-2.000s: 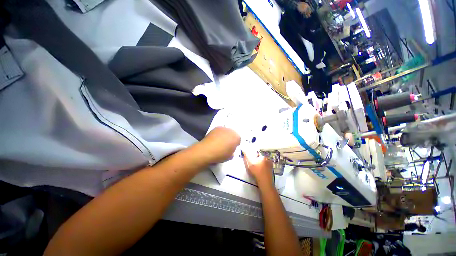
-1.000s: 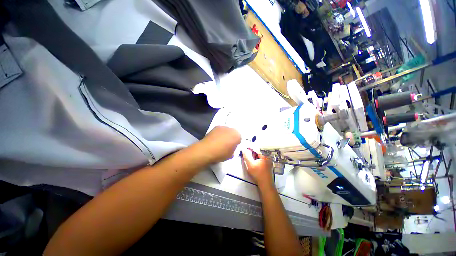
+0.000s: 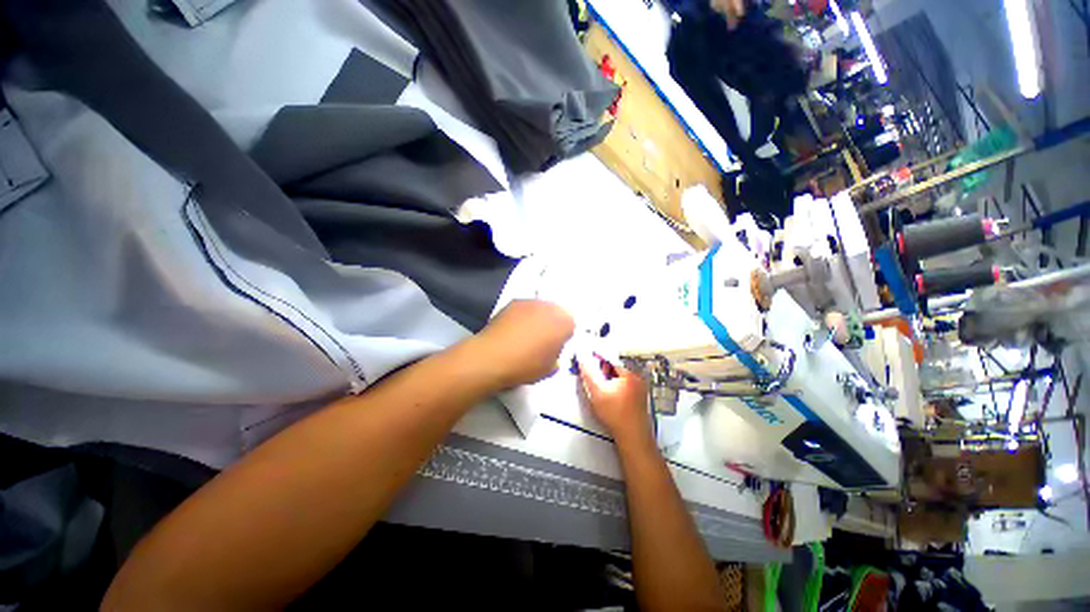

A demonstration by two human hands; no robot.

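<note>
A large garment panel [image 3: 132, 275], dark grey with a pale underside, lies spread and folded at the left. The white sewing machine [image 3: 789, 418] with a blue stripe stands right of it. My left hand [image 3: 530, 342] is at the panel's right end, fingers curled down; glare hides what its fingertips touch. My right hand [image 3: 614, 392] is just right of it, beside the needle area at the head's left end, fingers bent. A small dark red thing [image 3: 607, 369] shows at its fingers. Whether either hand grips cloth is not clear.
A folded dark grey stack [image 3: 526, 96] lies behind the panel. Red-orange loops [image 3: 778, 514] are at the table's right end. Thread cones [image 3: 950, 237] stand behind the machine. The table's grey front edge [image 3: 526, 508] runs below my forearms. A person's hand [image 3: 727, 10] shows at the far top.
Since the first frame my right hand's fingers have shifted slightly and the dark red thing has come into view at them. My left hand has hardly moved. The person in the background has moved.
</note>
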